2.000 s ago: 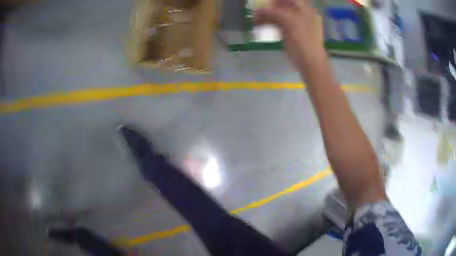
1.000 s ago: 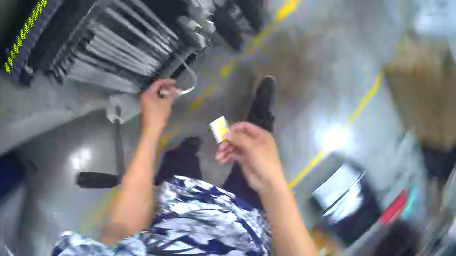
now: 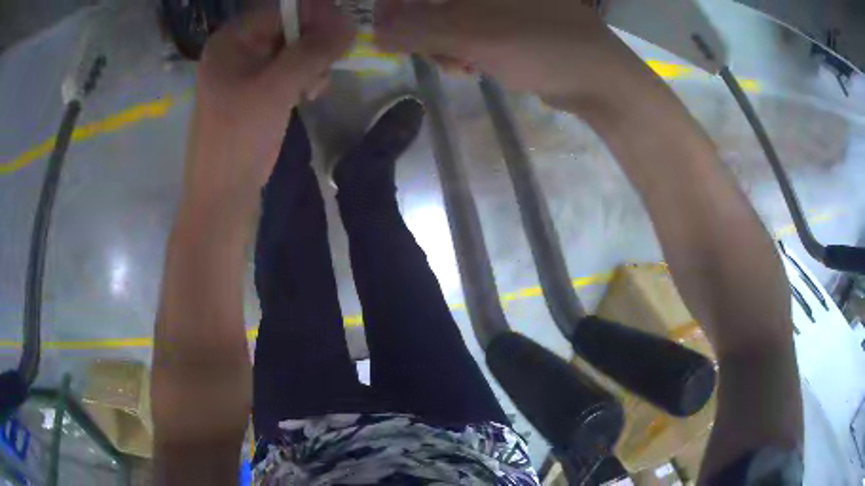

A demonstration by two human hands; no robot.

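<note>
My left hand point(image 3: 270, 57) is at the top edge, fingers closed around a narrow white strip, which looks like carrier tape point(image 3: 290, 19). My right hand point(image 3: 474, 33) is just to its right, partly cut off by the top edge, with its fingers bent toward the left hand. Whether the right fingers hold anything cannot be told. Yellow shows between the hands, but whether it is splice tape or floor line is unclear.
Two grey metal bars with black grips point(image 3: 555, 389) extend below my right hand. Single bent handles stand at far left point(image 3: 43, 218) and far right point(image 3: 773, 171). Cardboard boxes point(image 3: 645, 304) are at lower right, another point(image 3: 119, 403) at lower left. Yellow lines cross the floor.
The view has turned from the floor and boxes, past the feeder bank, to the handles. Both hands have come together at the top; the yellow and white piece is no longer distinguishable.
</note>
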